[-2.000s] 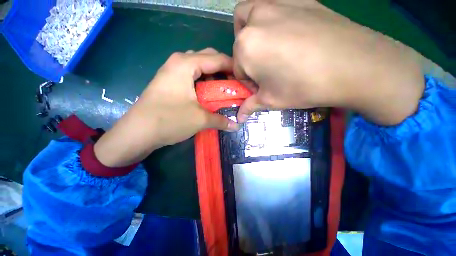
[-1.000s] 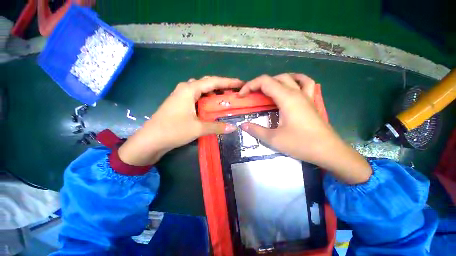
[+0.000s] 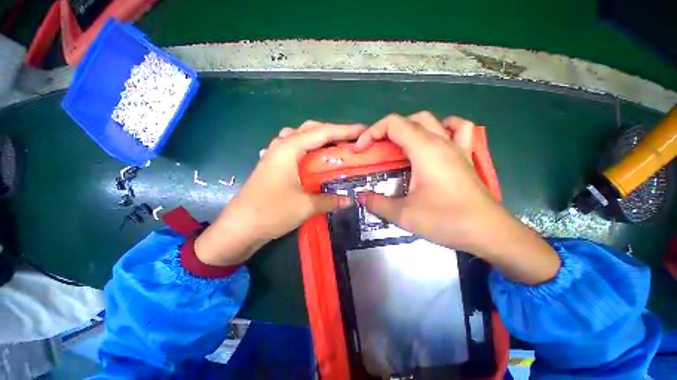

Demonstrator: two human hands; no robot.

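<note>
The open tablet [image 3: 407,297], with a circuit area at its top and a large silver plate below, lies inside the red-orange foam frame [image 3: 318,274]. My left hand [image 3: 271,189] grips the frame's top left corner, fingers over the top edge and thumb on the circuit area. My right hand [image 3: 438,185] grips the top edge from the right, its thumb tip close to the left thumb on the circuit area. Any small part under the thumbs is too small to tell. The right hand covers the tablet's top right part.
A blue bin [image 3: 100,122] of small white parts stands at upper left. Black small parts [image 3: 128,185] and white L-shaped brackets [image 3: 199,178] lie below it. A yellow-orange electric screwdriver [image 3: 644,159] lies over a round speckled dish [image 3: 644,194] at right. A pale belt edge [image 3: 356,56] runs behind.
The view has shifted, bringing the screwdriver and dish into sight. My right hand has lowered from above the frame's top edge, its thumb staying at the circuit area. My left hand keeps its grip.
</note>
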